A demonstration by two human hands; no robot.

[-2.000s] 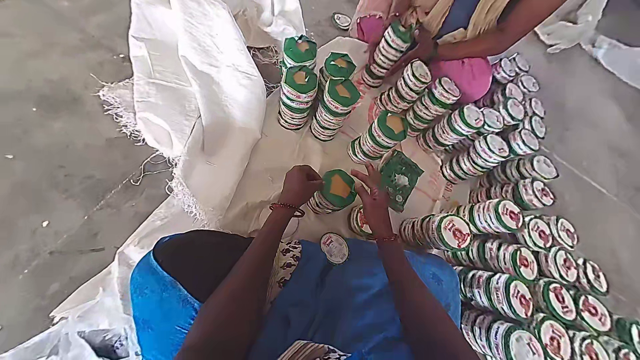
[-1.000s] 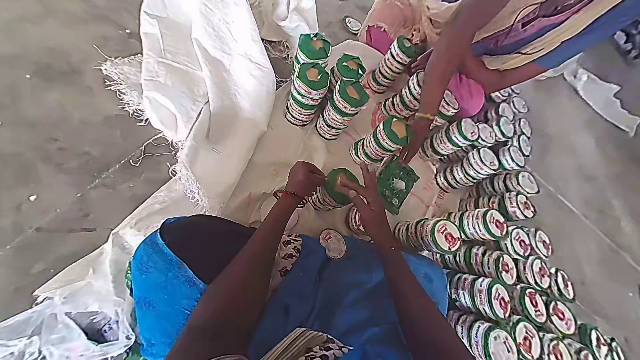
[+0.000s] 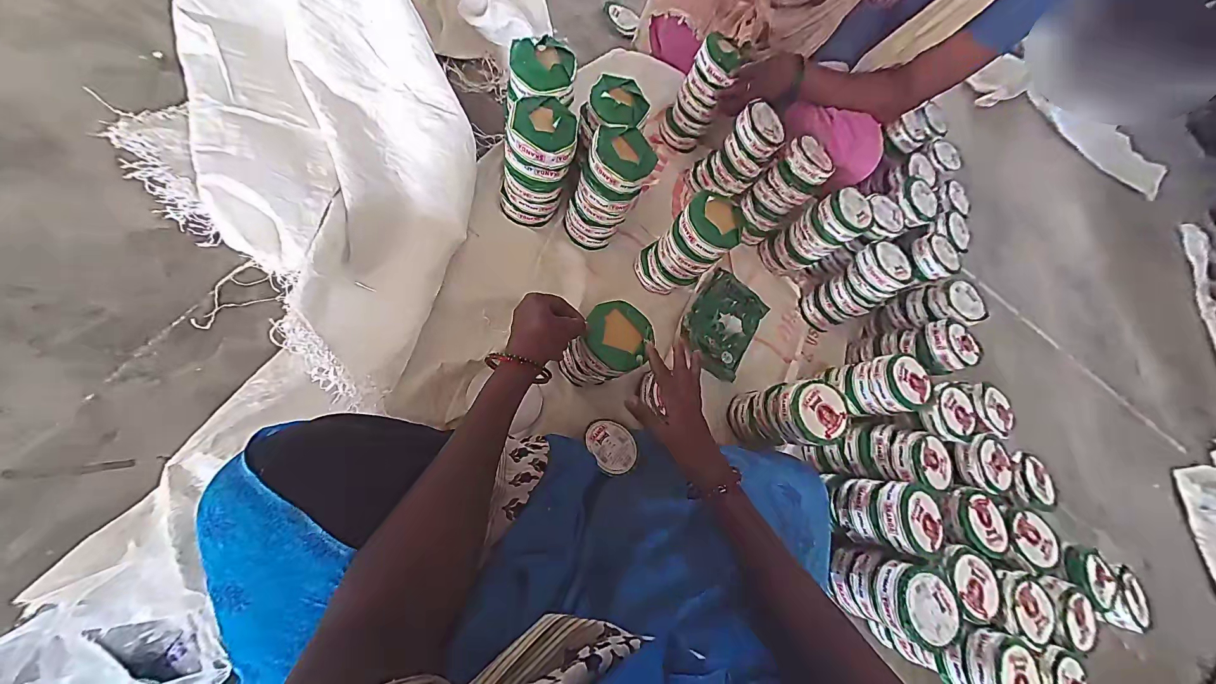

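Observation:
A stack of round labelled tins (image 3: 581, 365) stands tilted in front of me, its top covered by green wrapping paper (image 3: 617, 336) folded around a tan centre. At the left edge of that top is my left hand (image 3: 546, 328), fingers bent together; whether they pinch the paper is hard to tell. My right hand (image 3: 676, 394) has its fingers spread at the right edge of the stack, over another small tin partly hidden beneath it. Green printed sheets (image 3: 725, 325) lie just right of the stack. A single round tin or lid (image 3: 610, 446) rests on my blue garment.
Several green-topped stacks (image 3: 540, 161) stand beyond my hands. Many rows of tins (image 3: 893, 503) fill the right side. Another person's hand (image 3: 760, 84) touches a stack at the top. White woven sacking (image 3: 332, 180) lies at left, a plastic bag (image 3: 114, 627) at lower left.
The other person's arm, which reached down near the green sheets one second ago, is back at a stack at the top. My right hand's fingers have spread and moved off the stack's top.

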